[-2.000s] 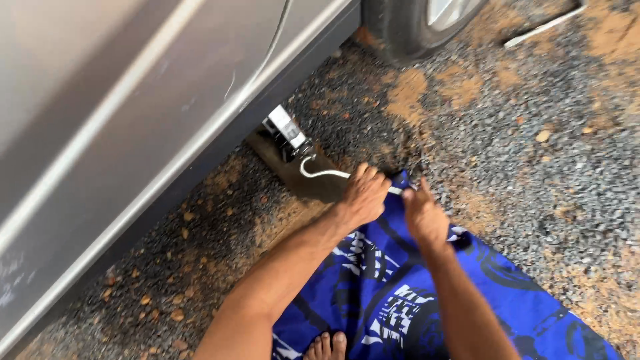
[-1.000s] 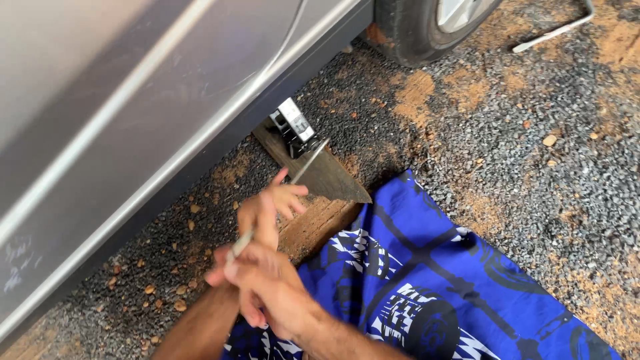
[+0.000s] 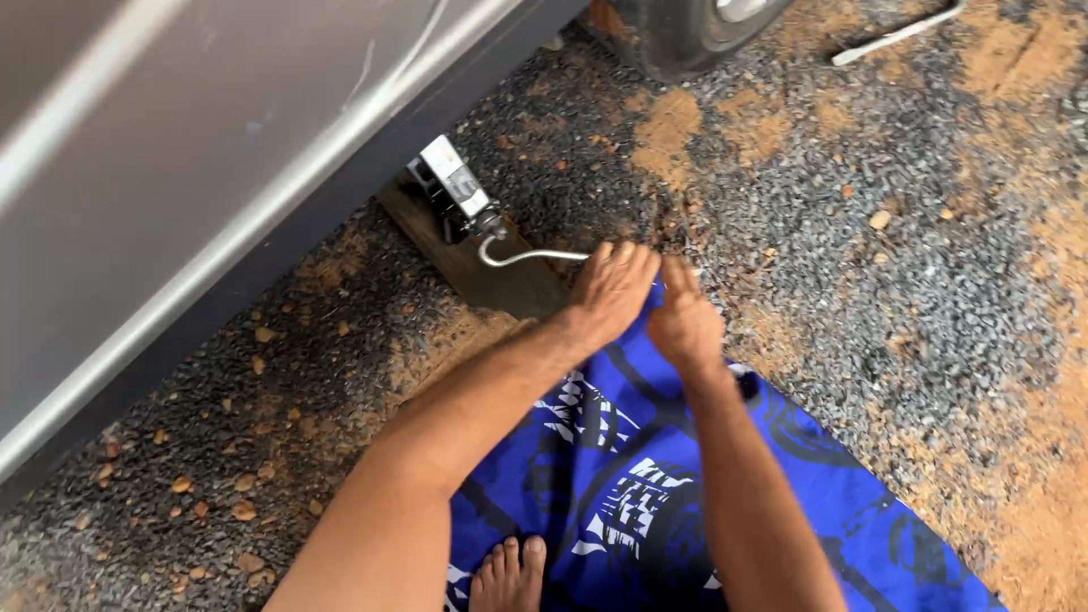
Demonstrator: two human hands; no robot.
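Note:
A car jack [image 3: 455, 187] stands on a wooden board [image 3: 518, 285] under the sill of a silver car [image 3: 195, 161]. From the jack's end runs a bent metal crank rod [image 3: 531, 254], hooked at the jack. My left hand [image 3: 619, 285] is closed around the rod. Just right of it, my right hand [image 3: 687, 319] grips the rod's outer part, which the fingers mostly hide. Both hands are above the blue patterned cloth [image 3: 646, 408].
A car wheel [image 3: 680, 38] is at the top. An L-shaped metal wrench [image 3: 897, 36] lies on the gravel at upper right. My bare foot [image 3: 510, 574] shows at the bottom, beside the cloth. Gravel and reddish soil surround the board.
One second ago both hands were lower left, near the rod, which pointed down and left. Now they are farther right, and the rod extends rightward from the jack.

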